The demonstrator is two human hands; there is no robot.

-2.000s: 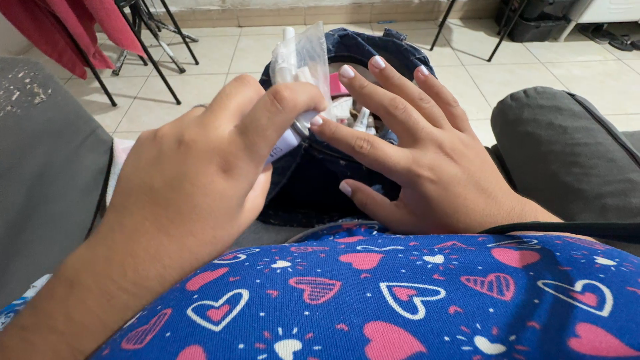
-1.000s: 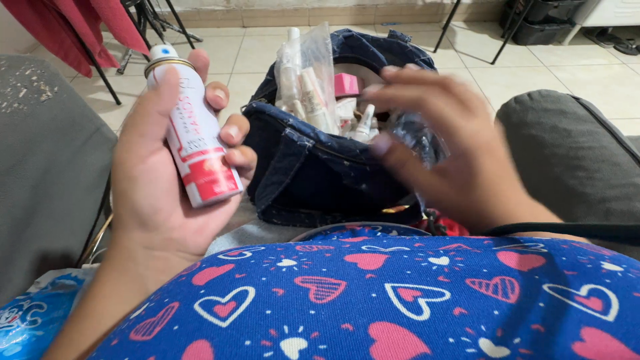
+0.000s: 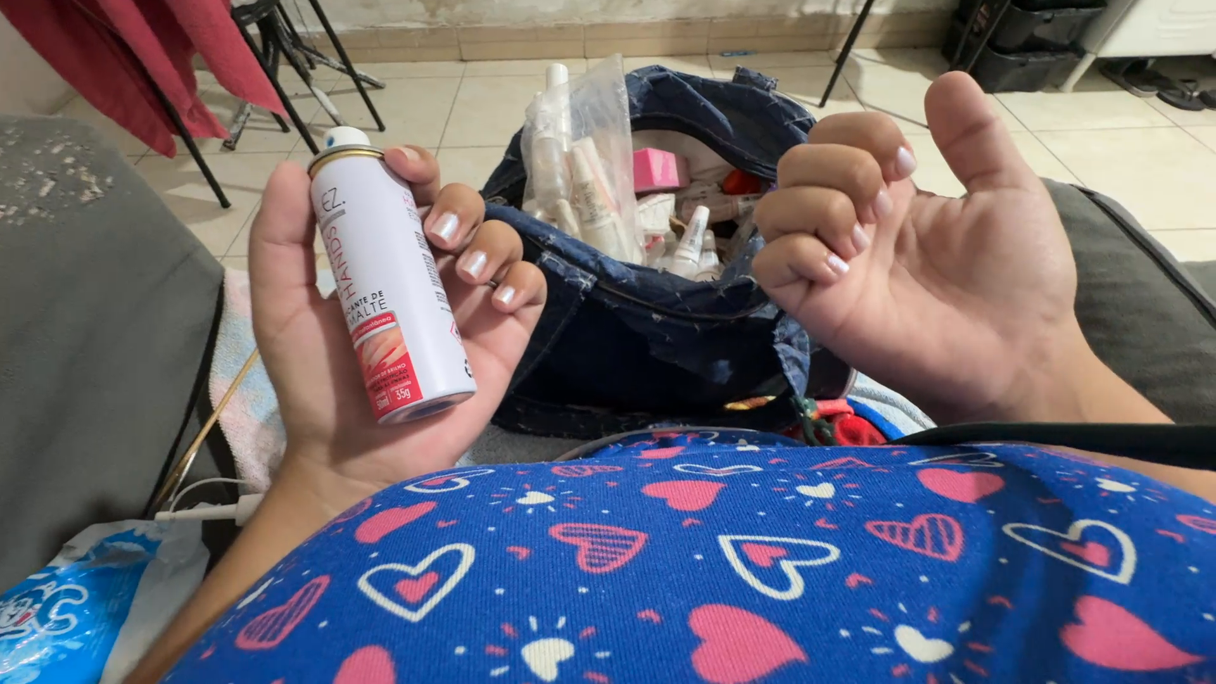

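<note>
My left hand is palm up, its fingers around a white and red aerosol can of nail polish dryer with a white spray nozzle. The can leans slightly, nozzle uppermost. To the right, my right hand is raised with its palm toward me, fingers curled and thumb up, with nothing seen in it. Light, shiny polish shows on the nails of both hands. Between the hands stands an open denim bag. In it are a clear plastic pouch of white tubes, a pink box and a small white-capped tube.
Grey upholstered armrests flank me, the right one partly behind my right hand. A blue plastic package and a white cable connector lie at lower left. Beyond are a red cloth, black stool legs and black plastic bins on tiled floor.
My left hand has turned from back up to palm up, bringing the can into view. My right hand, spread palm down two seconds ago, has turned over and curled its fingers.
</note>
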